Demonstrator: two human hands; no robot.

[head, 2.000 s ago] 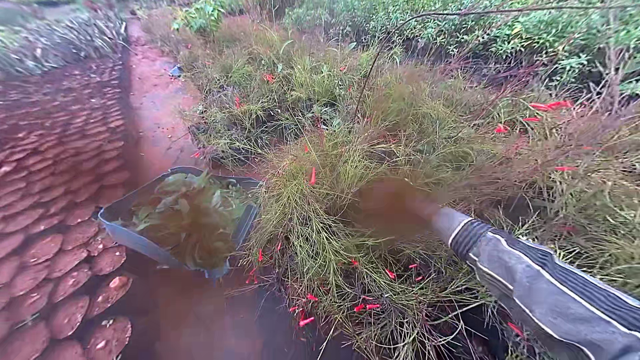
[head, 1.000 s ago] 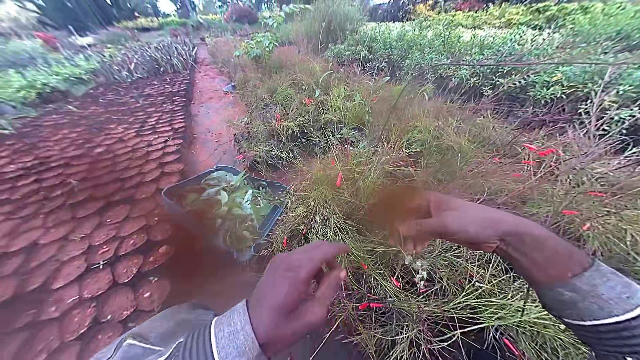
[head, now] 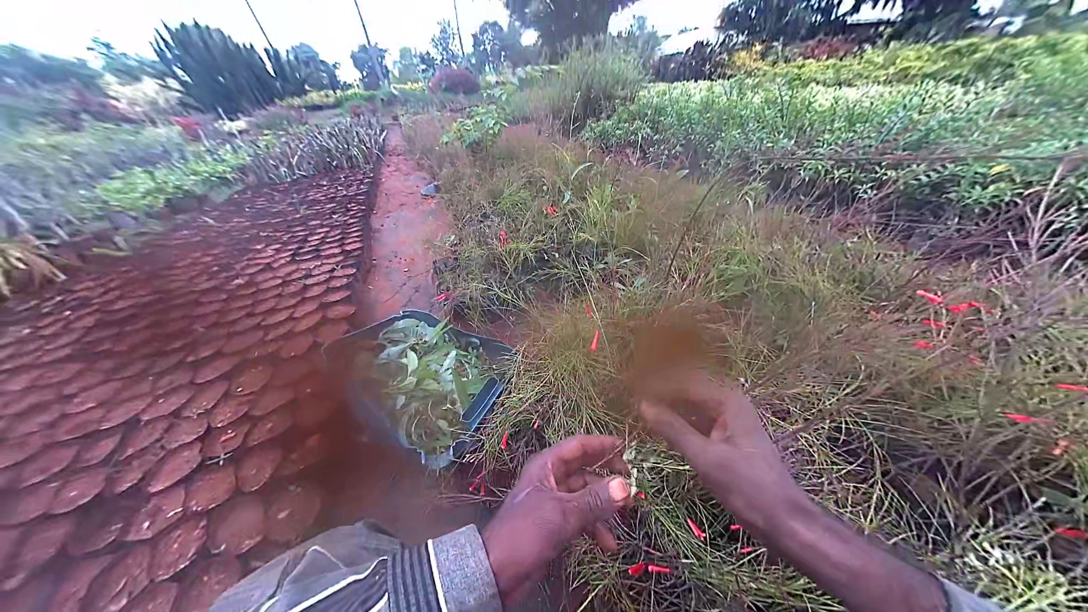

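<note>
My left hand (head: 565, 497) is at the lower middle, its thumb and fingers closed on a small pale-green weed sprig (head: 636, 469). Just to the right, my right hand (head: 722, 442) reaches over the fine-leaved plants with red tubular flowers (head: 595, 340); a brown blur covers its fingertips, so whether it holds anything cannot be told. Left of both hands stands a blue-grey plastic container (head: 483, 406), with pulled green leafy plants (head: 429, 374) in it.
Rows of soil-filled pots (head: 178, 463) cover the ground at left. A narrow red earth path (head: 404, 246) runs away beyond the container. A thin bare stem (head: 693, 225) rises from the plants, and dense green bushes (head: 807, 127) grow at the upper right.
My left hand has come into view since the oldest frame and has moved close to my right hand, near the sprig. The view has tilted up.
</note>
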